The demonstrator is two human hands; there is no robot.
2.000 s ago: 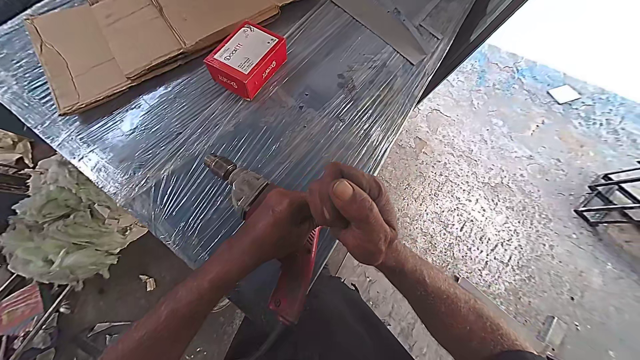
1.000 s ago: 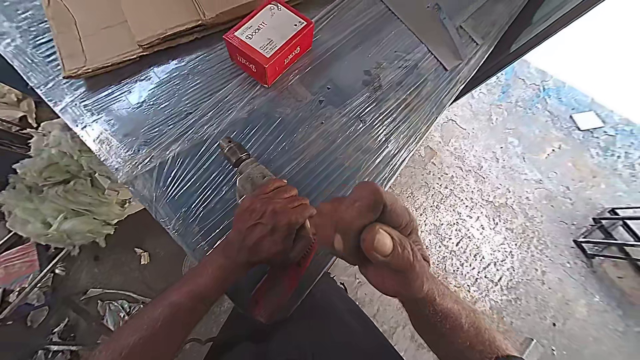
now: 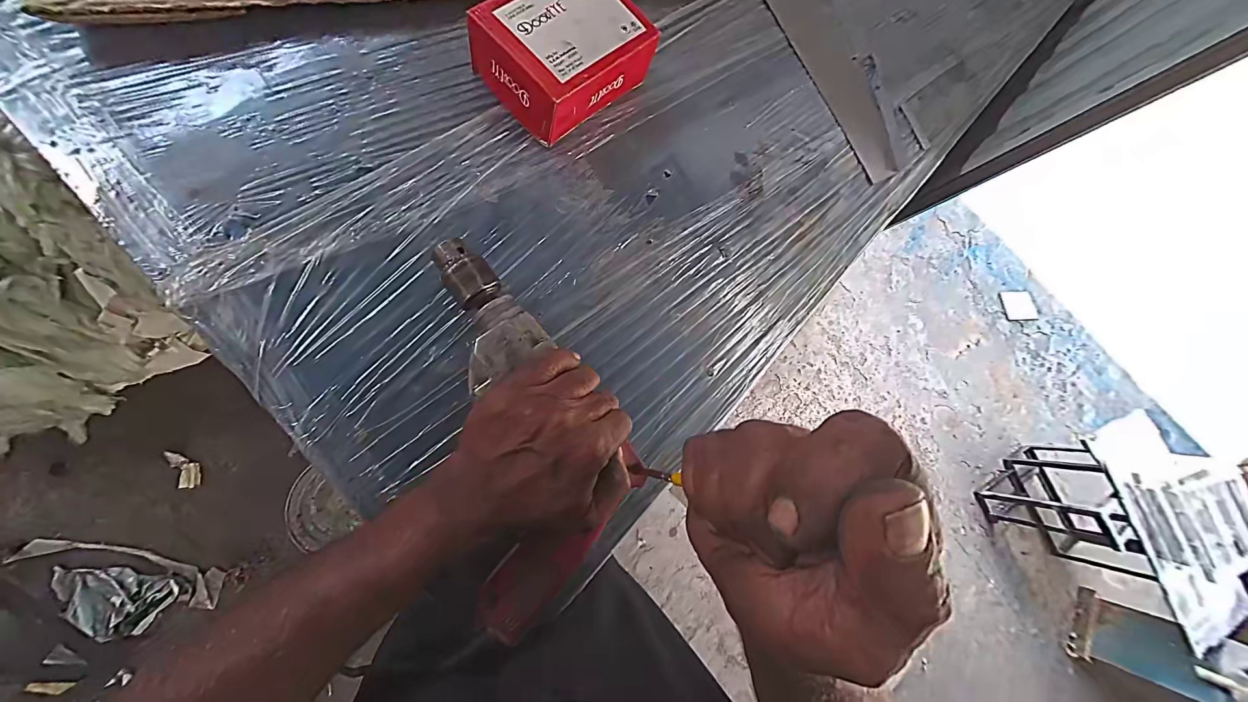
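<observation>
My left hand (image 3: pixel 546 439) is wrapped around the body of a power drill (image 3: pixel 507 341), whose metal chuck points up and left with no bit visible in it. The drill's red handle runs down toward my lap. Beside it my right hand (image 3: pixel 814 536) is clenched in a fist around a thin tool (image 3: pixel 673 478), of which a yellow part and a narrow dark shaft show; the shaft reaches the red side of the drill by my left hand. Most of the thin tool is hidden in the fist. A red cardboard box (image 3: pixel 565 58) bearing print lies beyond the drill.
Under the drill is a panel wrapped in clear plastic film (image 3: pixel 322 244). A flat metal piece (image 3: pixel 838 88) lies at its far right, cardboard (image 3: pixel 175 8) at the far left. Greenish sheeting (image 3: pixel 68 302) hangs at left. A black metal frame (image 3: pixel 1058 502) stands on the floor at right.
My right hand has moved away from my left, and the thin tool's yellow part and shaft now show between them. My left hand keeps its hold on the drill. The view has come closer.
</observation>
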